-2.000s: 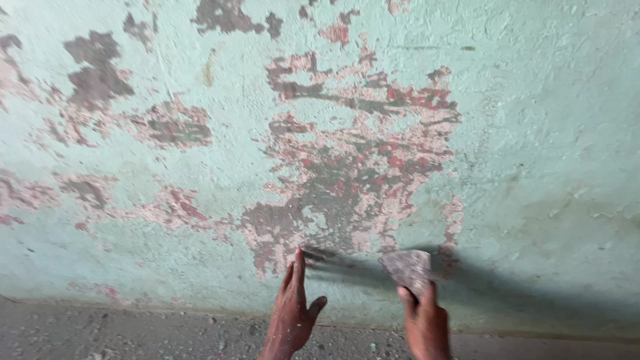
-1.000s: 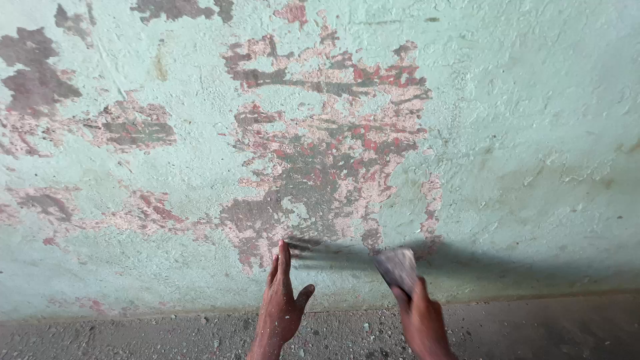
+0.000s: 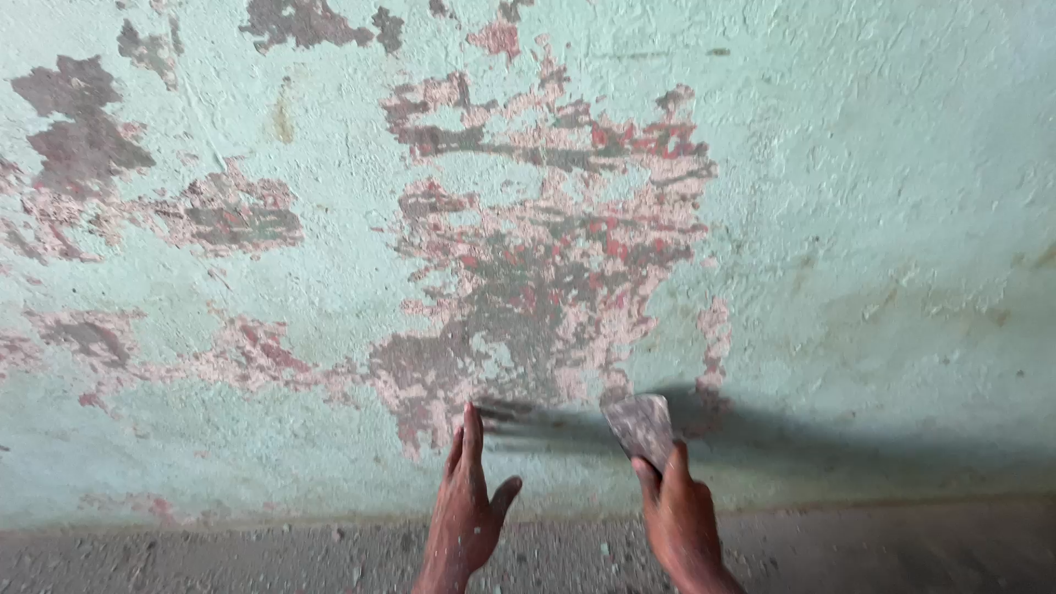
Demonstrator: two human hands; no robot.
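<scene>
My right hand (image 3: 683, 520) grips a metal scraper (image 3: 642, 425), its blade pointing up and to the left at the wall, beside the lower edge of a large stripped patch (image 3: 528, 305). That patch shows grey, pink and red layers under pale green paint. My left hand (image 3: 469, 503) holds nothing; its thumb is spread from the raised fingers, whose tips are at the wall just below the patch's lower left part. Whether they press on it I cannot tell. The scraper's handle is hidden in my right hand.
The green painted wall (image 3: 866, 206) fills most of the view. More bare patches (image 3: 82, 124) lie on its left side. Along its foot runs a grey floor (image 3: 330, 561) strewn with paint flakes and grit. Dark shadows stretch right from both hands.
Both hands remain low at the wall, the scraper still in my right hand. The blade's tilt has varied slightly. The view has shifted a little.
</scene>
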